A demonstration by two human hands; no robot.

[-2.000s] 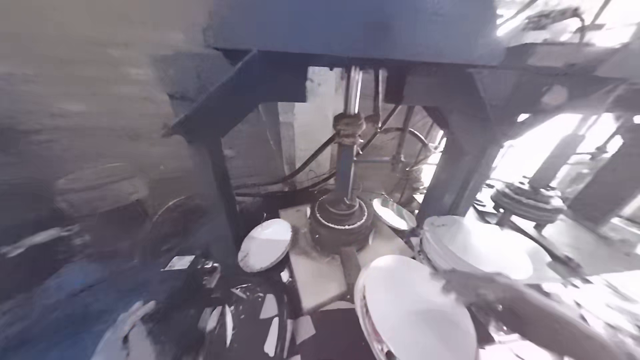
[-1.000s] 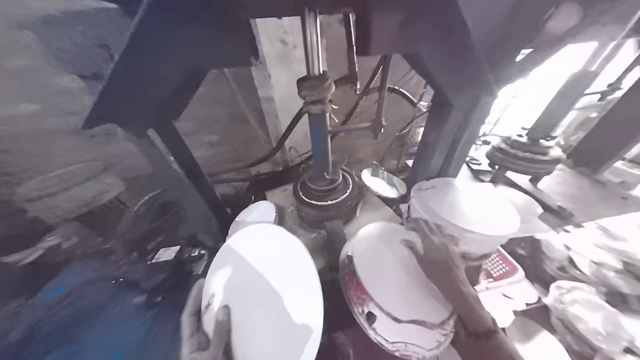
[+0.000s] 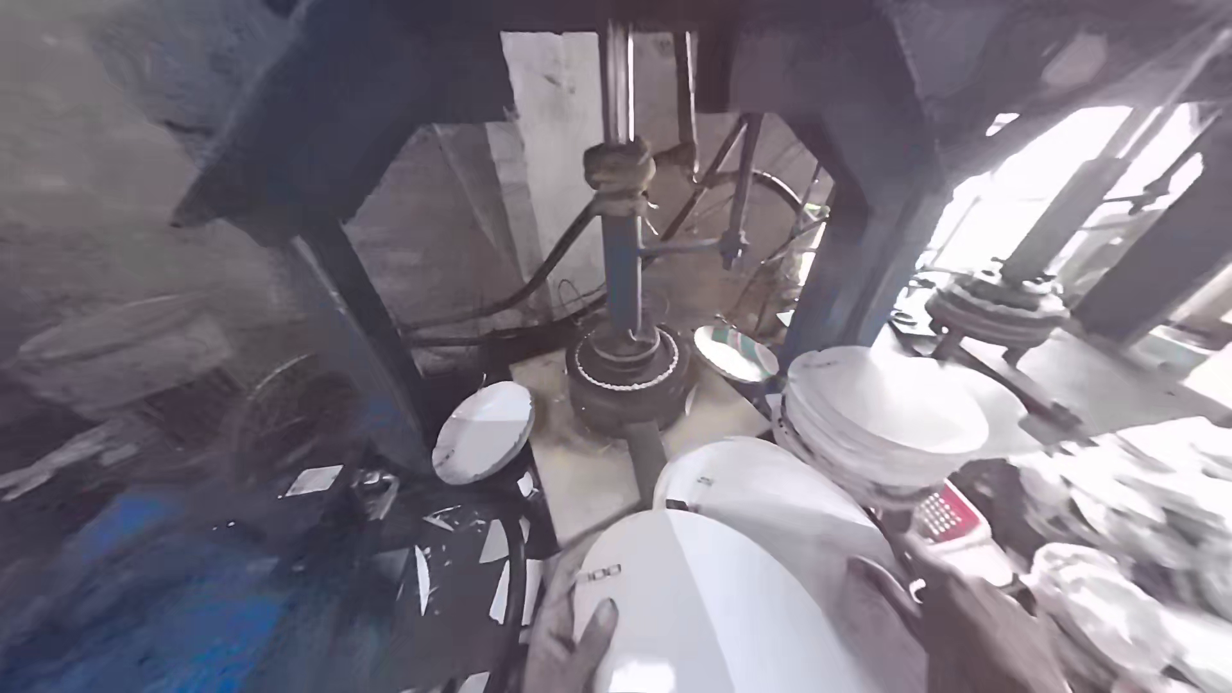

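Observation:
My left hand (image 3: 568, 626) grips the left edge of a white oval plate (image 3: 703, 597), its thumb on the face. My right hand (image 3: 962, 606) is at the right edge of a second white plate (image 3: 770, 496), which lies partly behind the first; its thumb rests on the face and its fingers are hard to make out. Beyond the plates stands a press with a round ridged die (image 3: 628, 380) under a vertical rod. A stack of white bowls (image 3: 885, 404) is right of the die.
The press's dark metal frame (image 3: 366, 318) rises on both sides. A small white dish (image 3: 484, 433) is left of the die, a shiny dish (image 3: 736, 353) right of it. A red perforated basket (image 3: 948, 515) sits under the bowls. White pieces (image 3: 1136, 577) are heaped at right. Another press die (image 3: 1001, 306) stands behind.
The plate in my left hand has moved rightward and now overlaps the plate at my right hand. Two seconds ago my left hand was not plainly seen on a plate.

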